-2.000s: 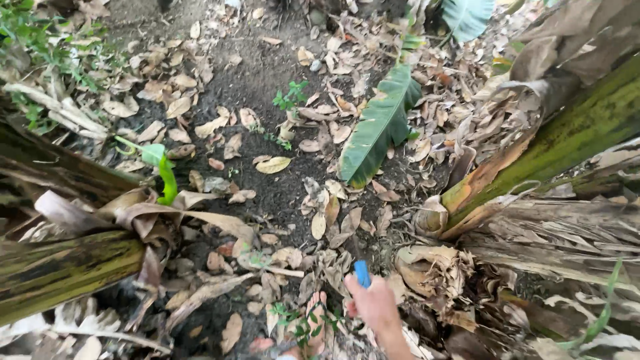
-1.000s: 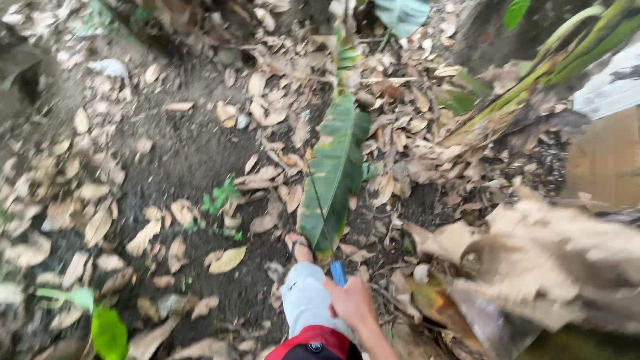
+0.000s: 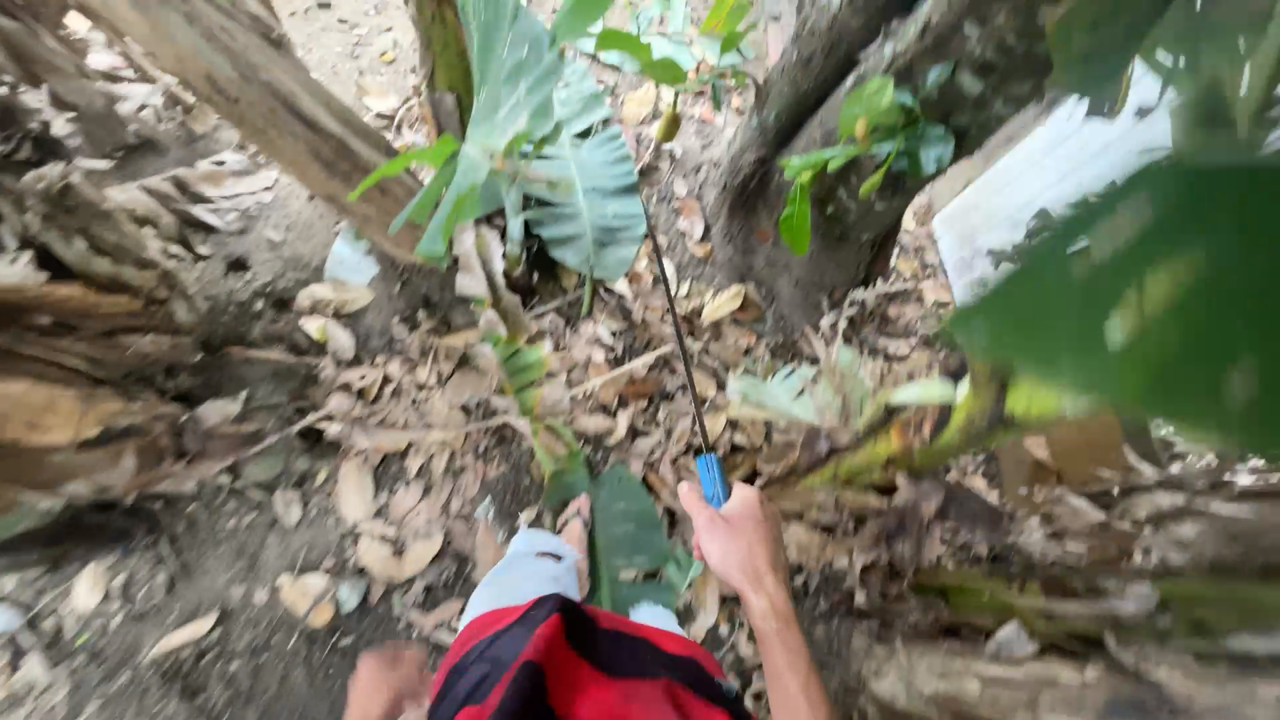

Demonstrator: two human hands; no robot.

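My right hand (image 3: 738, 535), low and right of centre, is closed around the blue handle (image 3: 711, 480) of a long tool with a thin dark blade (image 3: 675, 325), probably a machete seen edge-on. The blade points up and away, its far end beside a broad ribbed green leaf (image 3: 585, 200). At the bottom left, my left hand (image 3: 388, 675) is blurred beside my red and black shirt; its fingers cannot be made out. A fallen banana leaf (image 3: 628, 530) lies on the ground by my feet.
A tree trunk (image 3: 770, 190) rises ahead on the right, with small leafy shoots. A leaning brown stem (image 3: 270, 110) stands at the upper left. A large green leaf (image 3: 1140, 310) hangs close on the right, before a whitish sheet (image 3: 1040, 190). Dry leaves (image 3: 400, 540) cover much of the soil.
The view has moved forward, bringing the trunk and upright green leaves nearer. The fallen banana leaf, earlier ahead, is now beside my feet. My left hand has come into view; my right still holds the blue handle.
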